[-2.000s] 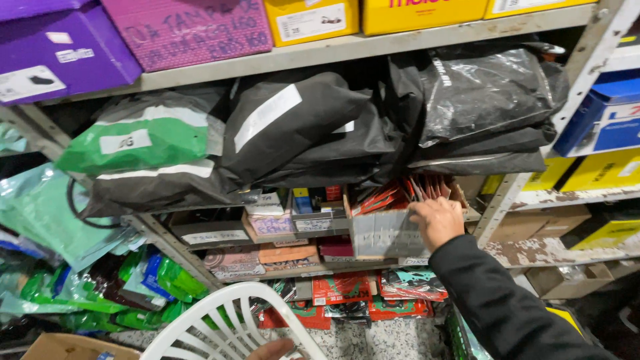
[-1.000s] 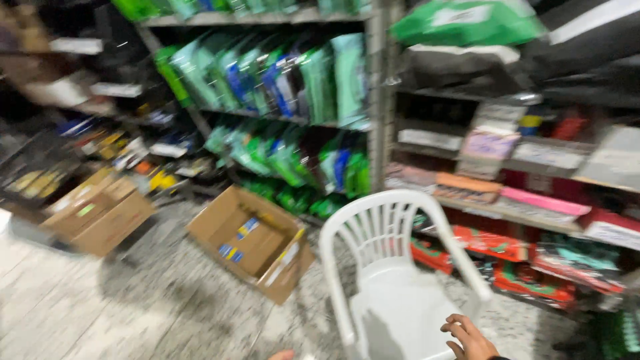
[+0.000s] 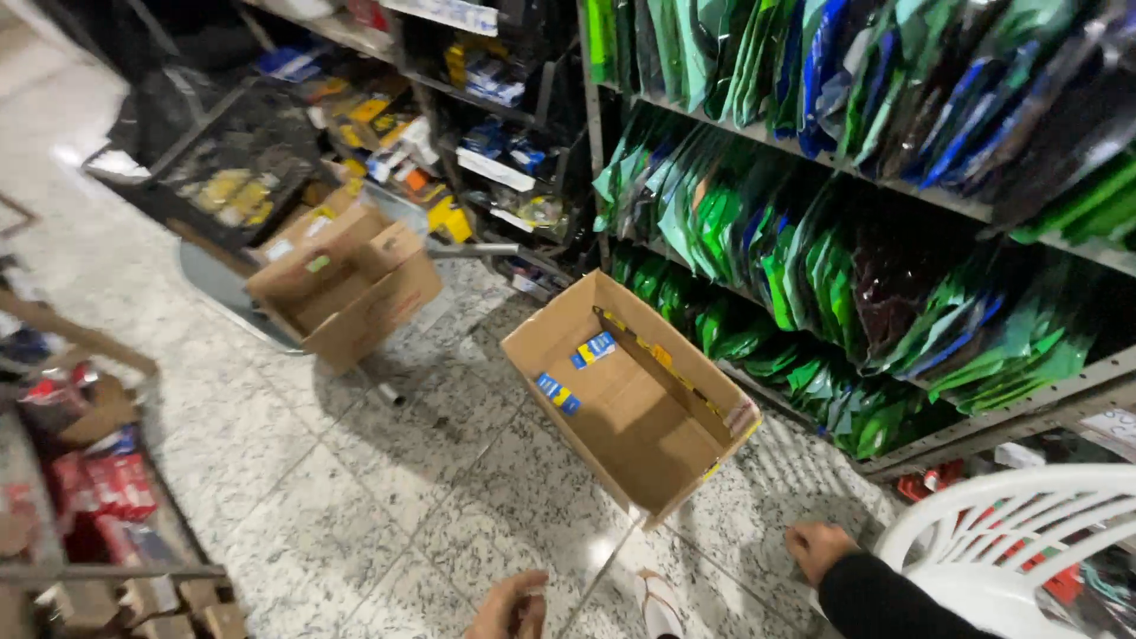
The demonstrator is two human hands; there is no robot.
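Note:
Over the tiled floor at the bottom of the view hangs my left hand [image 3: 512,607], fingers curled and nothing visible in it. My right hand [image 3: 818,548], in a dark sleeve, is loosely curled beside the white plastic chair [image 3: 1021,555]; its palm is hidden, so I cannot tell if it holds anything. Beyond both hands, an open cardboard box [image 3: 657,426] stands on the floor. Two small blue and yellow packets lie inside, one near the far end [image 3: 593,350] and one by the left wall [image 3: 557,393]. Neither hand touches the box.
Metal shelving [image 3: 941,191] with green and blue plastic-wrapped packages runs along the right. Another cardboard box [image 3: 364,293] rests on a grey cart [image 3: 222,293] at the left. Wooden bins [image 3: 115,572] with red packets line the lower left. My foot [image 3: 658,603] is below.
The view has swung left from the shelf to the floor boxes. My right hand, earlier at the box of red packets on the shelf, is now away from it, beside the chair.

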